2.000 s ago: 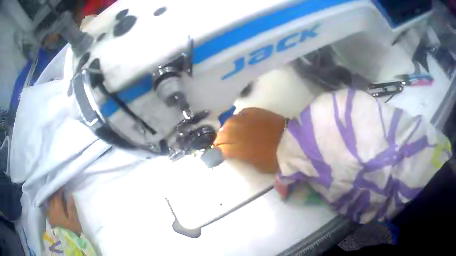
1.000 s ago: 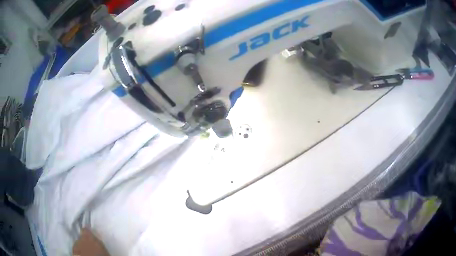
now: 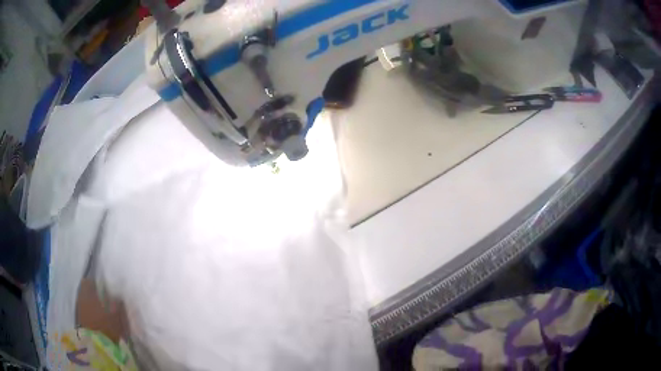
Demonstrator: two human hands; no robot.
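Observation:
A large white fabric piece (image 3: 239, 282) covers the left part of the machine bed and hangs over the table's front edge. It lies under the needle and presser foot area (image 3: 279, 138) of the white and blue sewing machine (image 3: 312, 36). My left hand (image 3: 101, 311) is at the lower left, partly behind the fabric; its fingers are hidden, so its grip cannot be told. My right hand is not visible; only its patterned sleeve (image 3: 507, 333) shows at the bottom edge, right of the fabric.
Thread snips (image 3: 518, 103) lie at the far right of the bed, beside a pink and blue piece (image 3: 576, 94). A measuring tape strip (image 3: 464, 272) runs along the table's front edge. Blue plastic (image 3: 572, 264) shows below the table at the right.
The right hand has left the presser foot and dropped out of the picture at the bottom. The fabric now spreads over the front of the bed and the table edge. The view has shifted.

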